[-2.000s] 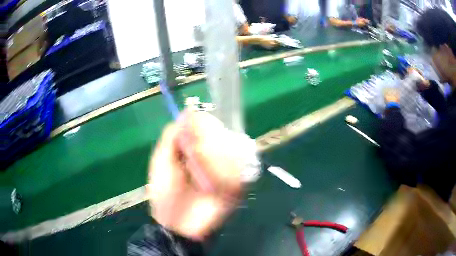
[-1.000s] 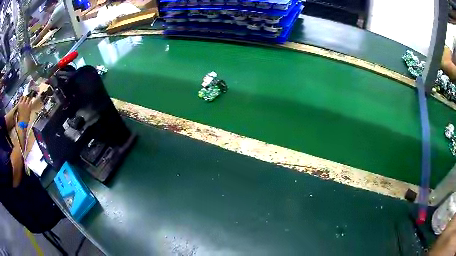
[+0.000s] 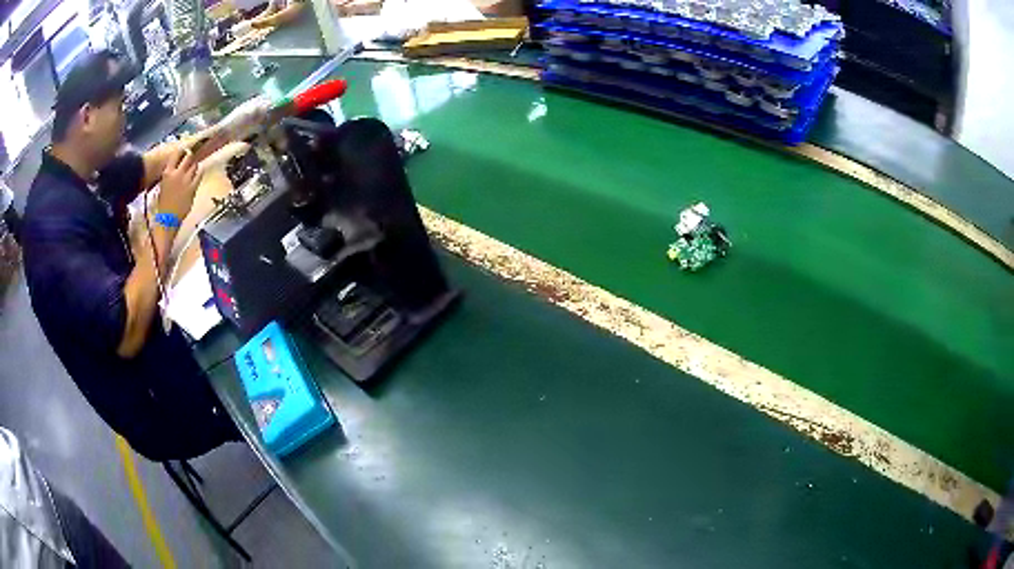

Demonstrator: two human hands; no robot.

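Note:
Neither of my hands is in the picture. An electronic sub-assembly point(image 3: 698, 238), a white-and-green cluster with a dark part on its right side, lies alone on the bright green conveyor belt point(image 3: 578, 167). Another small white cluster point(image 3: 414, 141) shows on the belt, partly behind the black bench fixture point(image 3: 373, 211). The fixture stands upright on the dark green bench point(image 3: 534, 411) at the left and has a red handle point(image 3: 320, 96). A blue box point(image 3: 282, 389) lies beside it at the bench edge.
A worn pale edging point(image 3: 667, 342) runs between bench and belt. Blue trays point(image 3: 689, 72) with white-grey parts are stacked beyond the belt. A person point(image 3: 106, 267) in dark clothes sits at the left beyond the fixture. A small dark block point(image 3: 983, 512) is at the lower right.
The view has turned left, so fixture, trays and sub-assembly sit further right in the picture. The hand portion and bluish strip at the right have left the view, apart from a reddish bit in the corner.

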